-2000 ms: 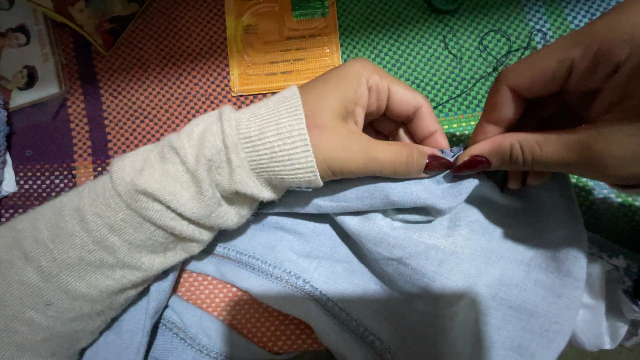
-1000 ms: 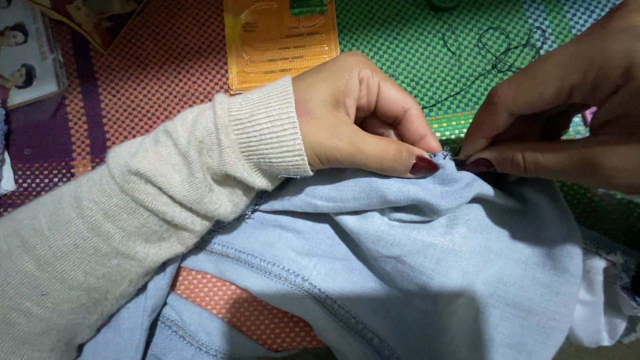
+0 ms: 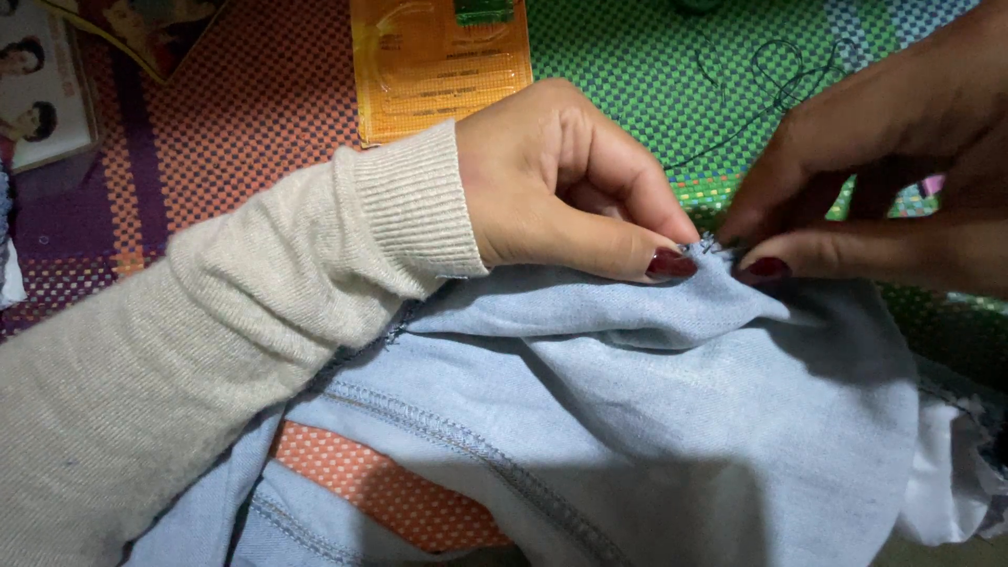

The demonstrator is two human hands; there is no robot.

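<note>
Light blue denim fabric (image 3: 709, 409) with stitched seams lies bunched across the lower middle. My left hand (image 3: 575, 181), coming out of a beige knit sleeve, pinches its frayed upper edge between thumb and fingers. Just right of it, my right hand (image 3: 858, 189) has thumb and forefinger on the same edge, close together; whether a needle is between them cannot be seen. Dark thread (image 3: 740, 130) lies in loose loops on the green part of the woven mat, behind my right hand.
Beyond my left hand lies an orange packet (image 3: 441, 71) on the woven mat (image 3: 252, 94). A plastic case with pictures (image 3: 47, 102) and a dark printed packet (image 3: 150, 31) are at the upper left. White cloth (image 3: 941, 472) shows at the lower right.
Both hands stay at the frayed edge. My right thumb and forefinger have moved slightly right, away from my left thumb, which they were touching or nearly touching two seconds ago.
</note>
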